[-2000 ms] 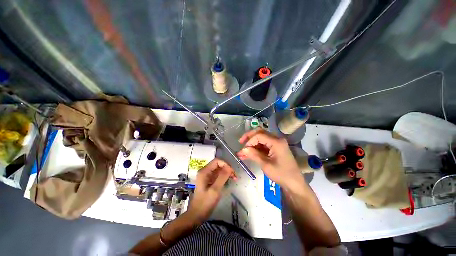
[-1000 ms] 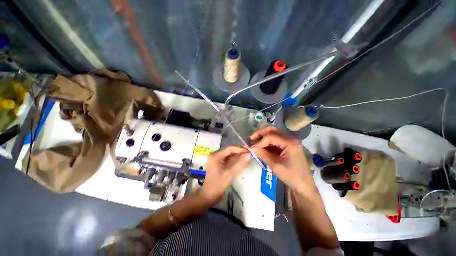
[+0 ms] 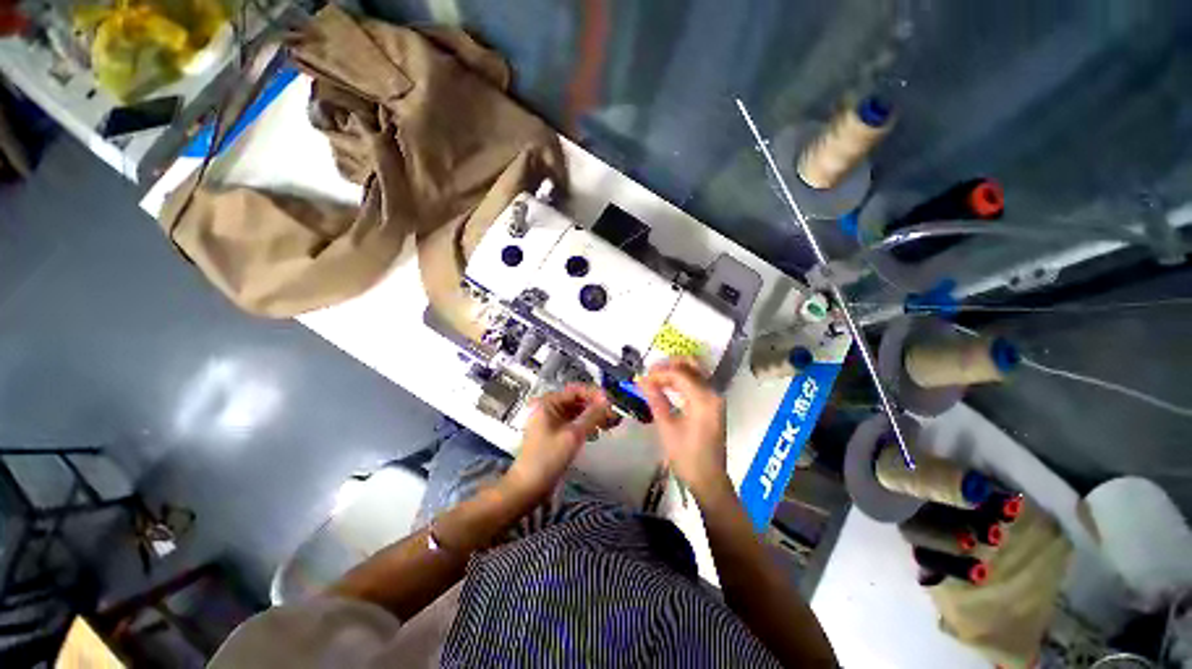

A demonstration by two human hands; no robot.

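The white overlock machine head [image 3: 641,298] stands in front of me, with dark round knobs and a yellow label. Its metal needle and looper area [image 3: 503,386] is at its lower left. My left hand [image 3: 565,425] is just in front of the machine, thumb and fingertips pinched together. My right hand [image 3: 682,408] is at the machine's right front corner, fingertips also close together, beside a small dark, blue-lit part [image 3: 630,395]. A gap lies between the hands. Any thread in the fingertips is too fine to see.
Brown garment pieces [image 3: 294,242] are heaped left of the machine. The thread stand's thin crossbar [image 3: 837,281] and tan cones [image 3: 843,146] are at the right. Black cones with red tops [image 3: 948,565] lie at lower right. Thread snips [image 3: 658,490] lie by my right forearm. A stool [image 3: 343,529] is at lower left.
The view has turned and shifted. Both hands have left the thread stand's crossbar and come to the machine's front. They were close together there and are now apart.
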